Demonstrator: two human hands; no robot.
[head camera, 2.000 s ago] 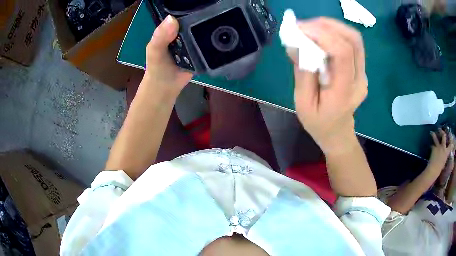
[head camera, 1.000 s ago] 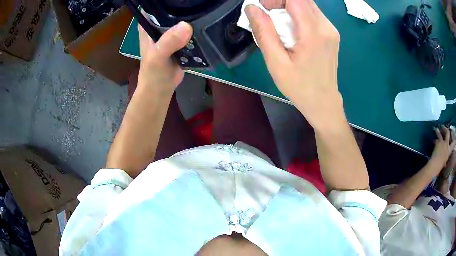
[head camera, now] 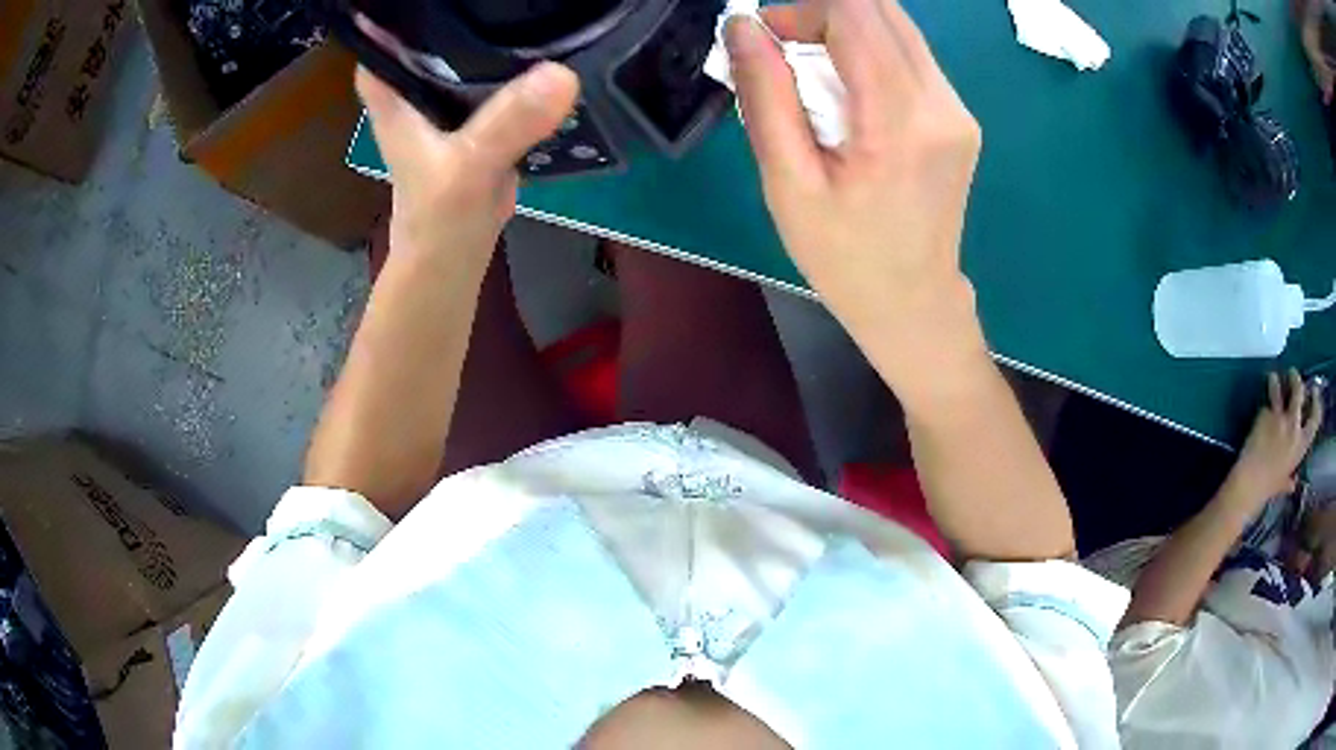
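Observation:
The black security camera is held up at the bench edge at the top, partly cut off by the picture's rim. My left hand grips its near left side, thumb beside the small lamps. The dark square lens window faces right of my thumb. My right hand holds a crumpled white wiping cloth between thumb and fingers, close against the right side of the lens window. Whether the cloth touches the window is hard to tell.
On the green bench are a second white cloth, a bundled black cable and a white squeeze bottle. Another person's hand is at the right edge. Open cartons stand on the floor at left.
My right hand has moved left with the cloth, up to the lens window. The camera has moved up and left and is turned, with its round part now more in view.

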